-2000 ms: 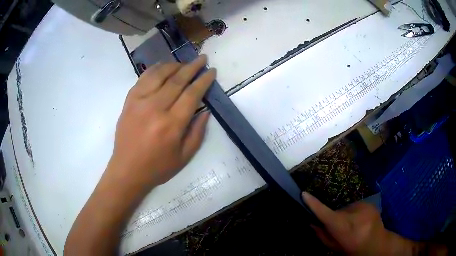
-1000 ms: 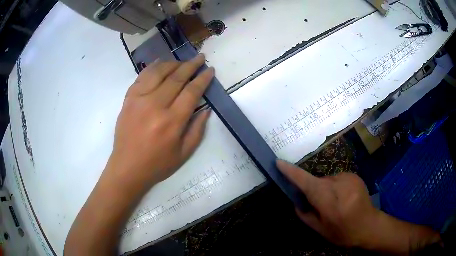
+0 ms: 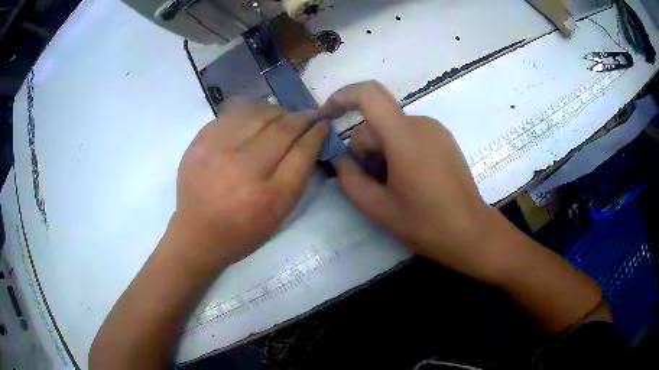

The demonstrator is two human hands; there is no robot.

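Note:
The blue-grey fabric strip runs from under the presser foot of the sewing machine down between my hands. Its near part ends or folds by my fingers; which one is unclear. My left hand lies palm down with its fingertips on the strip's left side, pressing it to the table. My right hand is bent around the strip's near part, thumb and fingers close together on it. The fingers of both hands almost touch and are slightly blurred.
The white table has a printed scale along its front. Thread snips lie at the right beside a dark-handled tool. A flat wooden strip is at the upper right. A blue basket stands below the table's right side.
My right hand has moved from the table's front edge up and left to beside my left hand. The long stretch of strip that hung over the edge no longer shows. The view has shifted slightly.

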